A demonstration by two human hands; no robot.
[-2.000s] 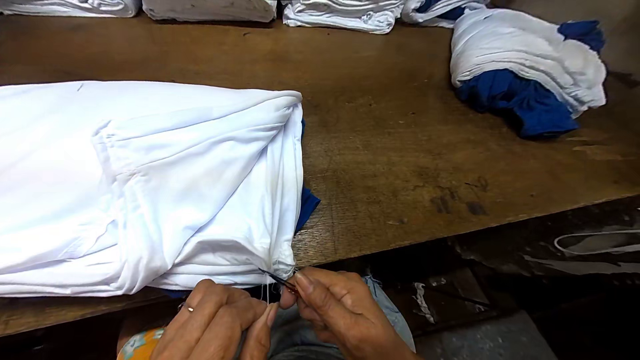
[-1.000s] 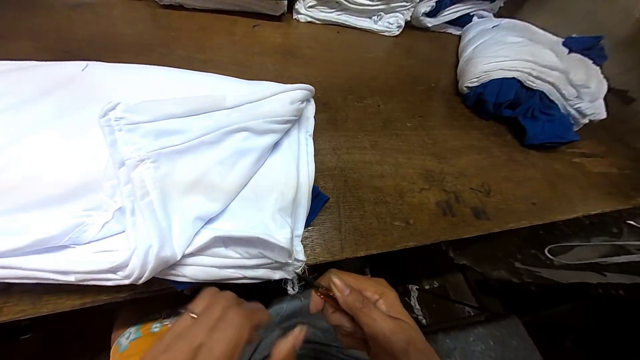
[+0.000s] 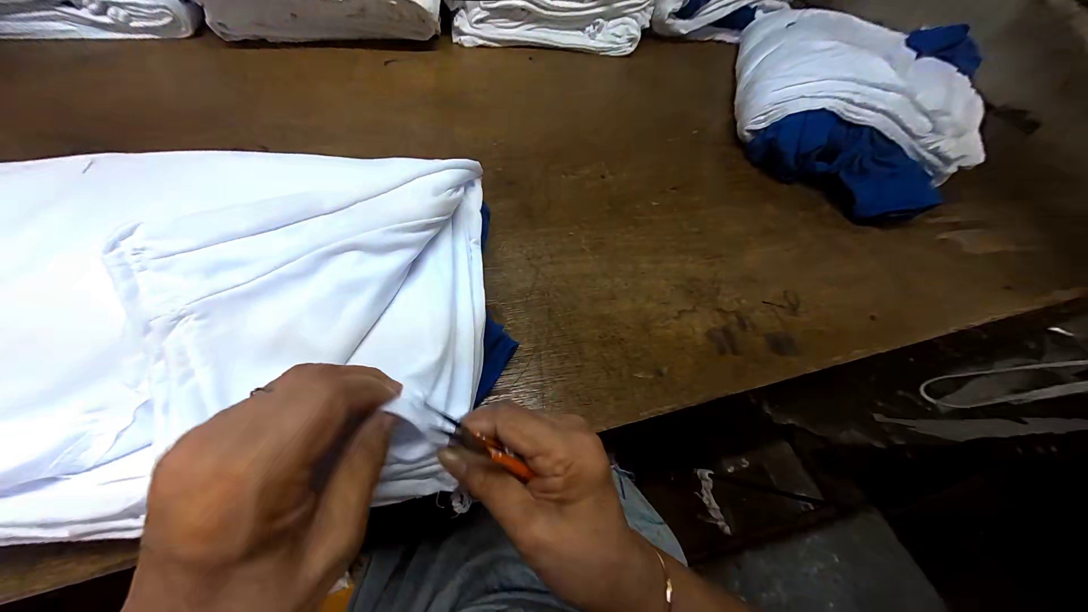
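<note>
A stack of folded white garments [image 3: 280, 246] lies on the left of the wooden table, with blue fabric [image 3: 496, 353] sticking out at its right side. My left hand [image 3: 272, 476] pinches a bit of the white fabric between thumb and fingers at the stack's near right corner. Just right of it, my right hand [image 3: 544, 493] grips a small cutting tool, likely thread snips [image 3: 501, 457], with orange handles and a dark thin tip. That tip points left and meets the pinched fabric; whether its blades are apart cannot be told.
Folded white cloth bundles [image 3: 548, 25] line the far side of the wooden table [image 3: 612, 280]. A crumpled white and blue garment bundle [image 3: 858, 110] sits at the back right. The table's near edge runs above my lap; a white loop [image 3: 1003, 378] lies beyond it at right.
Both hands have moved up from below the table's near edge onto the stack's corner. My left hand, apart from the cloth one second ago, now pinches it.
</note>
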